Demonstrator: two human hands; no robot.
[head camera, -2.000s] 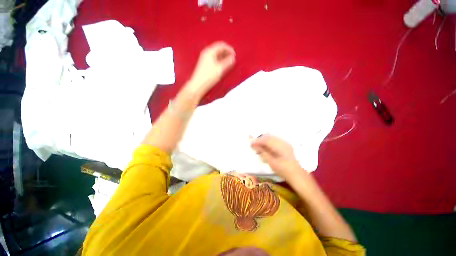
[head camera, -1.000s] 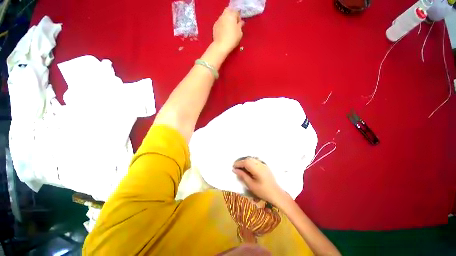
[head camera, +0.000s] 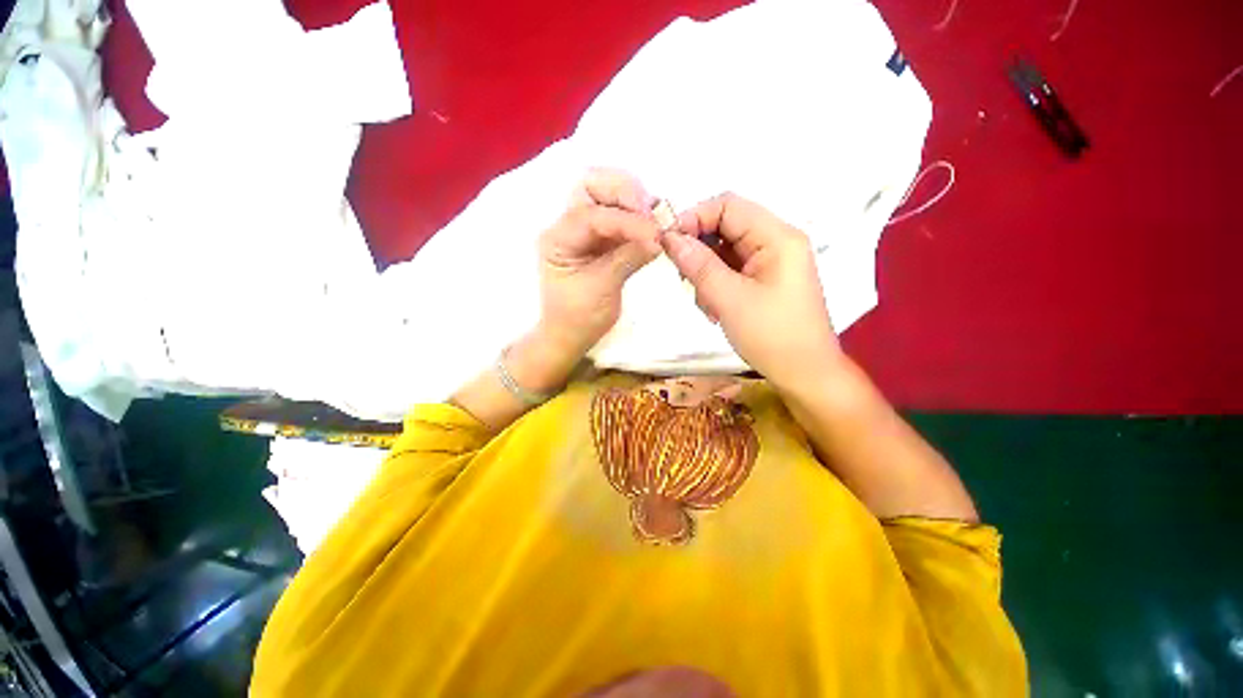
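A white garment (head camera: 763, 123) lies on the red table in front of me, with a small dark label near its right edge. My left hand (head camera: 596, 252) and my right hand (head camera: 743, 266) meet fingertip to fingertip above its near part. A tiny pale piece (head camera: 664, 216) shows pinched between the fingertips; it may be a button or a fold of cloth, I cannot tell which. No needle can be made out. A white thread loop (head camera: 931, 191) trails from the garment's right side over the red.
Dark thread snips (head camera: 1050, 109) lie to the right of the garment. A larger heap of white garments (head camera: 246, 232) covers the left of the red table (head camera: 1063, 300). A yellow marked strip (head camera: 307, 431) runs along the near left edge. Loose thread ends lie at the top right.
My left hand has come back from a clear plastic bag at the far edge and joined my right hand over the garment. The view has tilted nearer, so bags and spool are out of it.
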